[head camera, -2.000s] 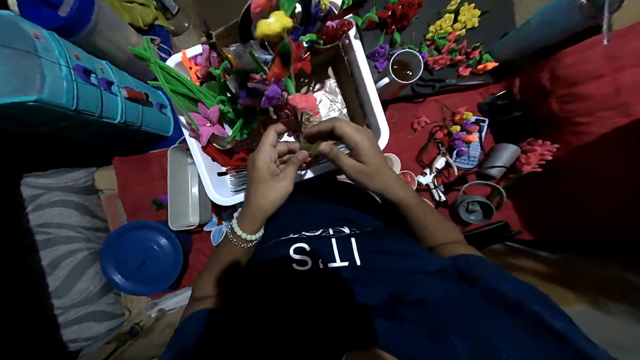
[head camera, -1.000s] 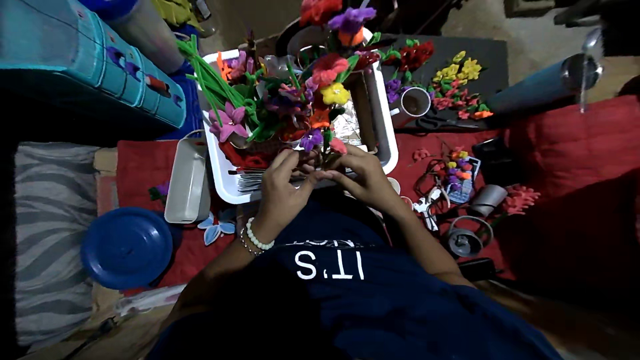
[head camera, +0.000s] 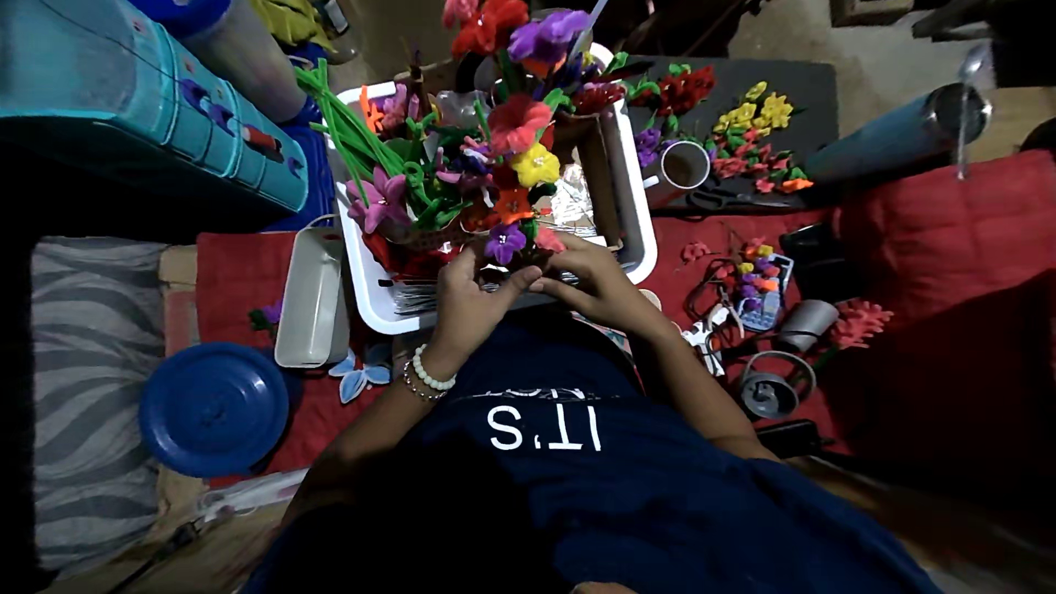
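My left hand (head camera: 478, 301), with beaded bracelets at the wrist, and my right hand (head camera: 598, 289) meet at the near edge of a white plastic basket (head camera: 648, 239). Between them is the lower end of a tall spray of pipe-cleaner flowers, with a purple flower (head camera: 505, 242), a yellow flower (head camera: 536, 165) and a coral flower (head camera: 518, 124) above the fingers. What exactly the fingertips pinch is hidden. Behind my left hand, a pink flower (head camera: 379, 200) and green pipe-cleaner stems (head camera: 355, 124) rise from the basket. Silvery wires (head camera: 412, 299) lie along its near side.
At left are a blue round lid (head camera: 214, 410), a beige tray (head camera: 312, 305) and a teal drawer unit (head camera: 223, 124). At right are a mug (head camera: 683, 169), scissors (head camera: 734, 200), more pipe-cleaner flowers (head camera: 755, 132), a blue tumbler (head camera: 891, 136) and a metal can (head camera: 808, 324) on red cloth.
The tall flower spray stands more upright over my hands than two seconds ago. Both hands stay close together at the basket's near edge. The view has shifted slightly.
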